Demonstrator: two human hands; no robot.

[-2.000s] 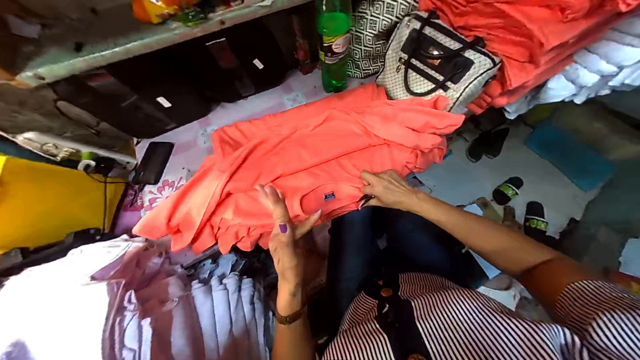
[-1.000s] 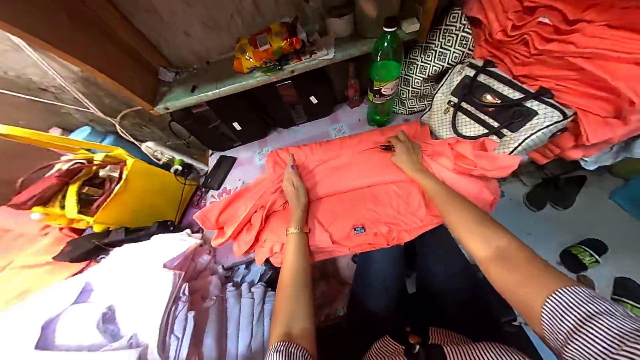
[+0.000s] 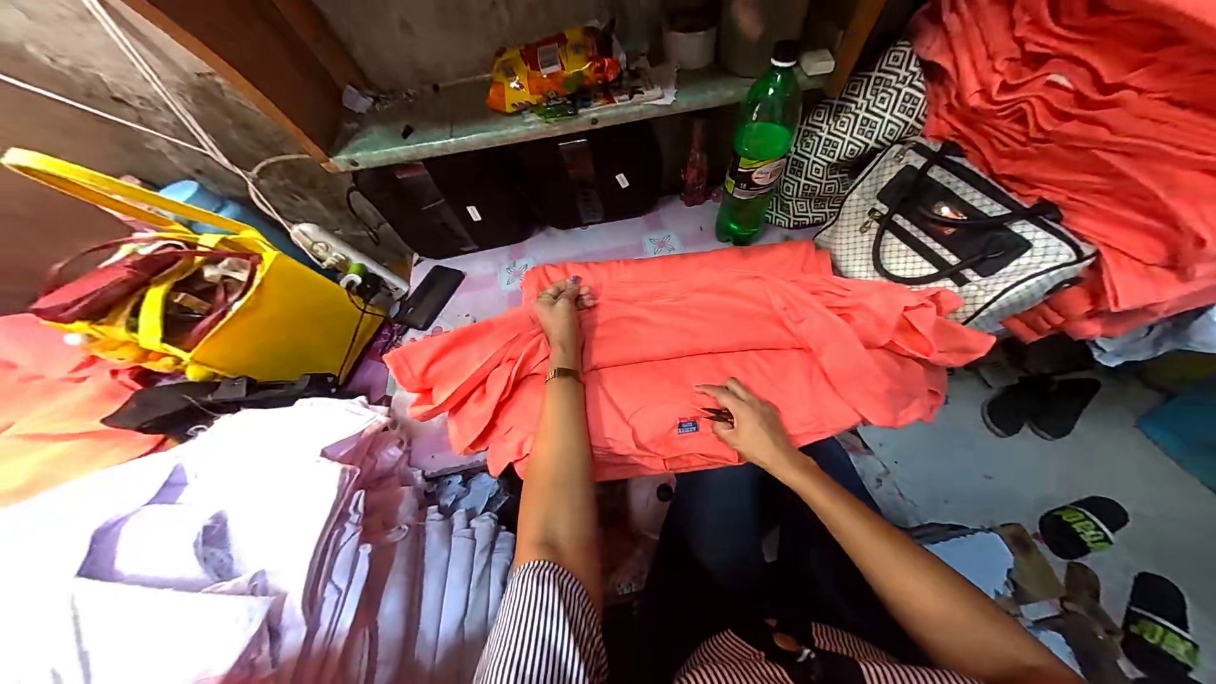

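A stack of coral garments [image 3: 684, 313] lies spread before me, its sleeves bunched at both ends. My left hand [image 3: 564, 309] rests at the upper left of the top garment, fingers curled on the cloth; whether it pinches any fabric is unclear. Near the lower edge, my right hand [image 3: 746, 423] holds a small dark tool [image 3: 719, 415], perhaps thread snips, its tips pointing left. Just left of those tips is a small blue label [image 3: 688, 427] on the garment.
A green soda bottle [image 3: 757, 152] stands behind the stack, beside a checked handbag [image 3: 959, 228]. To the left are a phone [image 3: 430, 296], a yellow bag [image 3: 294, 309] and folded pale garments [image 3: 228, 532]. A shelf [image 3: 446, 123] runs along the back.
My right hand has moved from the far edge of the coral stack down to near the blue label. My left hand remains at the upper left. The view has shifted since the oldest frame.
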